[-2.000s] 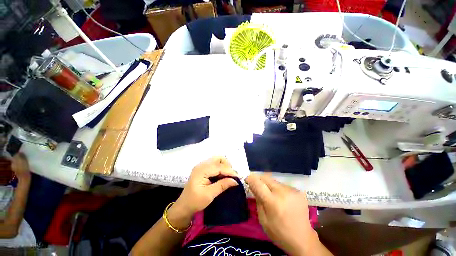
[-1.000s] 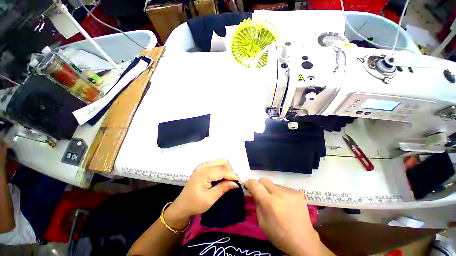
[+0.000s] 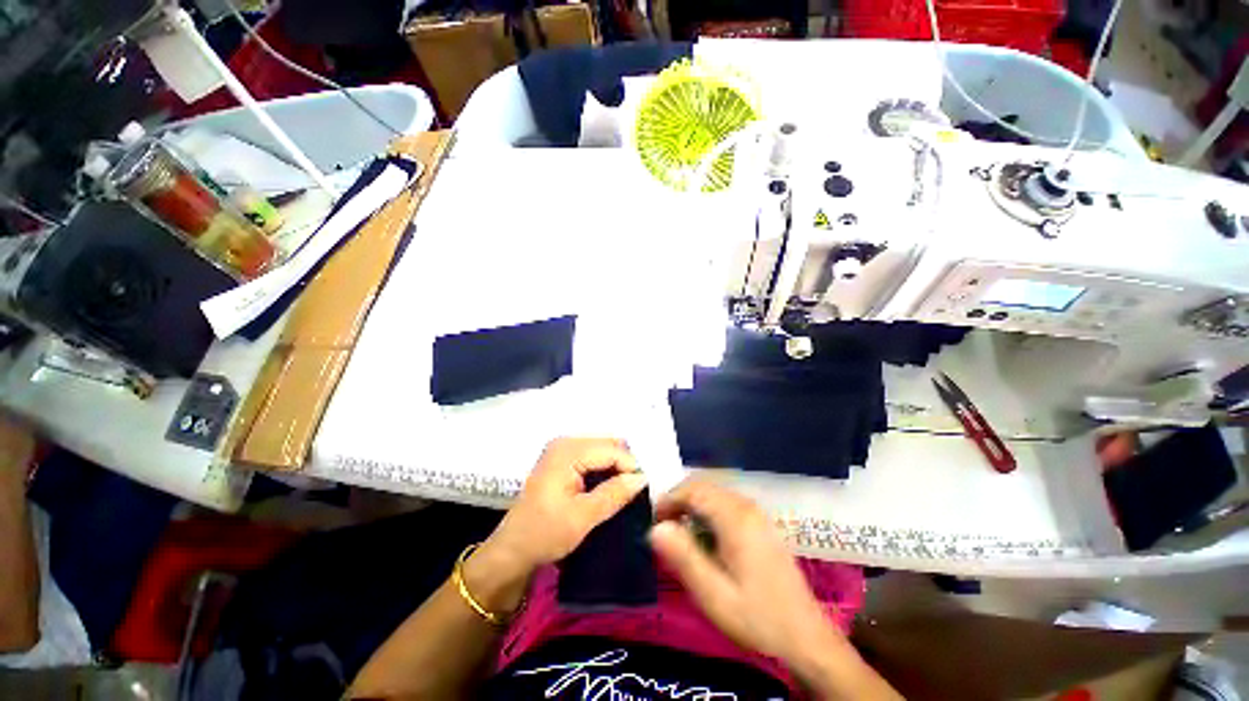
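A dark cloth piece [image 3: 611, 559] hangs from my left hand [image 3: 564, 504] at the table's front edge, pinched between thumb and fingers. My right hand [image 3: 740, 562] is just right of the cloth, fingers curled. A small dark thing [image 3: 703, 531] shows between its fingers, mostly hidden; I cannot tell what it is. Another dark cloth rectangle [image 3: 503, 359] lies flat on the table, left of the machine. A stack of dark cut pieces [image 3: 774, 418] lies beside and under the needle area.
The white sewing machine [image 3: 1096, 295] spans the right. Red-handled snips [image 3: 977, 425] lie right of the stack. A lime-green fan [image 3: 696, 126] stands behind. Cardboard [image 3: 322, 349] with fabric strips [image 3: 308, 253], a bottle [image 3: 199, 212] and a black box [image 3: 117, 288] are left. A person's arm [image 3: 17, 548] shows far left.
My right hand has turned, and a small dark thing now shows between its fingers. My left hand still holds the cloth, which hangs straighter. The person's arm at far left has shifted.
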